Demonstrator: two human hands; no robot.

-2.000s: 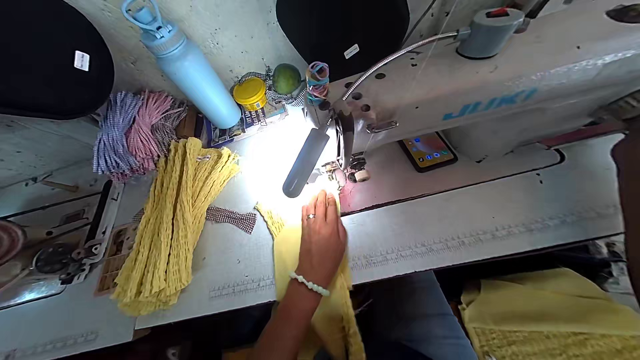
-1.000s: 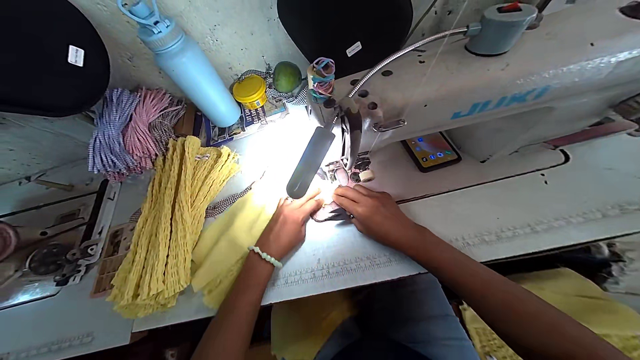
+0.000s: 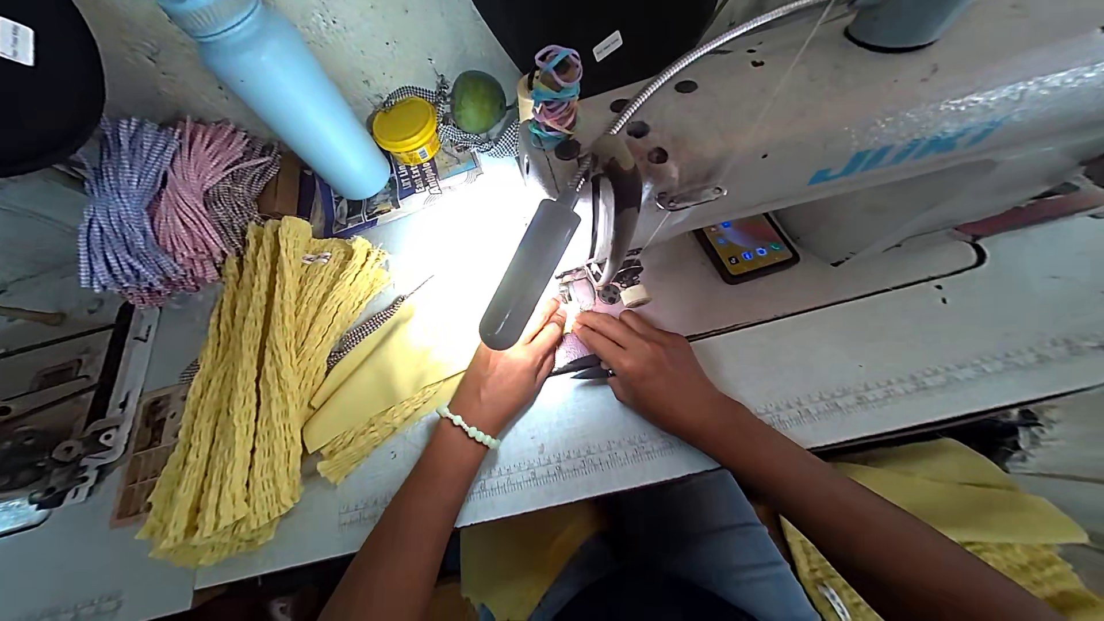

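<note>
My left hand (image 3: 511,371), with a pale bead bracelet at its wrist, lies at the front of the sewing machine's presser foot (image 3: 580,293), its fingers on the edge of a yellow fabric piece (image 3: 379,371). Opposite it, my right hand (image 3: 647,358) has its fingertips on the work just right of the needle area. The fingertips of both hands nearly meet. Glare hides much of the cloth between them. Dark pointed blades (image 3: 591,373), perhaps thread snips, lie at my right palm, partly hidden. A dark lamp head (image 3: 530,276) hangs over my left fingers.
Gathered yellow strips (image 3: 250,397) lie left, near bundled checked ties (image 3: 129,207). Behind stand a blue bottle (image 3: 293,95), a yellow tub (image 3: 405,129) and a green fruit (image 3: 477,102). A smartphone (image 3: 746,246) rests under the machine arm (image 3: 819,95). More yellow fabric (image 3: 957,492) is at lower right.
Two seconds ago only my left hand was on the yellow fabric; my right hand has since come to the presser foot. The fabric has moved from below the needle to the left.
</note>
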